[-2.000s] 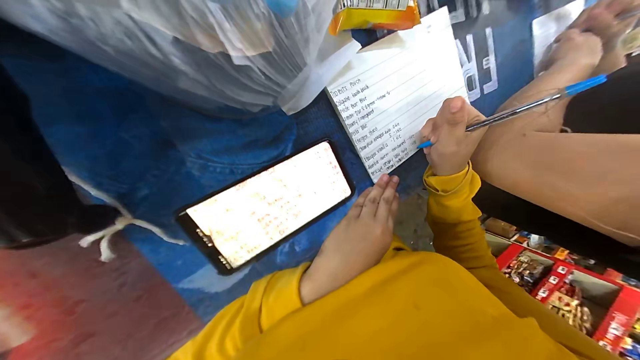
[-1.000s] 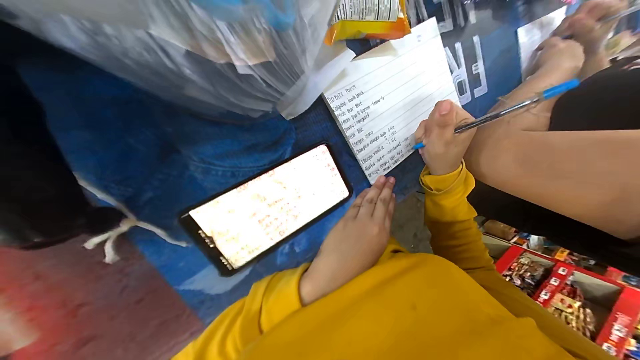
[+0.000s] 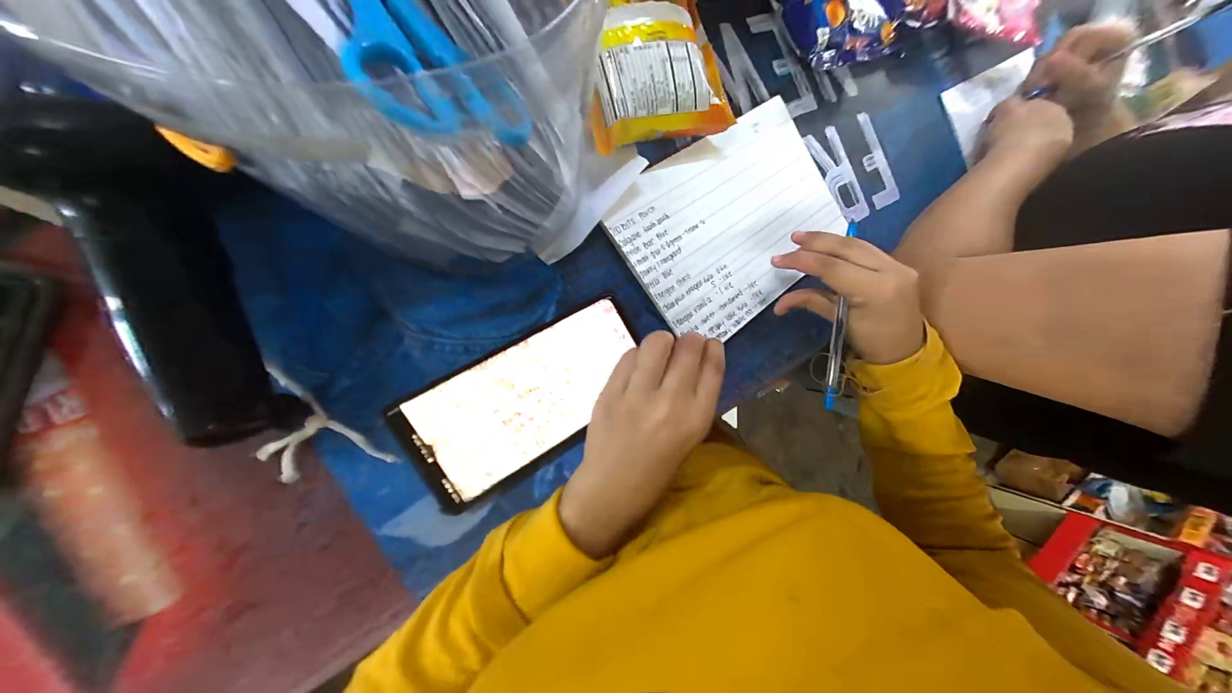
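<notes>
A lined paper pad (image 3: 731, 212) with handwriting lies on the blue table cover. My left hand (image 3: 650, 414) rests flat, fingers together, its tips at the pad's lower edge and its side by the right end of a smartphone (image 3: 520, 399) with a bright, washed-out screen. Over the pad's right edge is my right hand (image 3: 852, 289), fingers spread; a blue-and-clear ballpoint pen (image 3: 837, 346) is held in it against the palm side, pointing down toward my sleeve. Part of the pen is hidden behind the fingers.
A clear plastic container (image 3: 337, 144) with papers and blue-handled scissors (image 3: 423, 77) stands at upper left, beside a black device (image 3: 164, 279). Snack packets (image 3: 654, 77) lie behind the pad. Another person's hands (image 3: 1049, 106) work over paper at upper right. Red boxes of packets (image 3: 1116, 577) sit lower right.
My right hand has lifted off the writing position and opened its fingers; the pen, earlier with its tip at the pad, has swung round to point downward. My left hand has stayed by the pad.
</notes>
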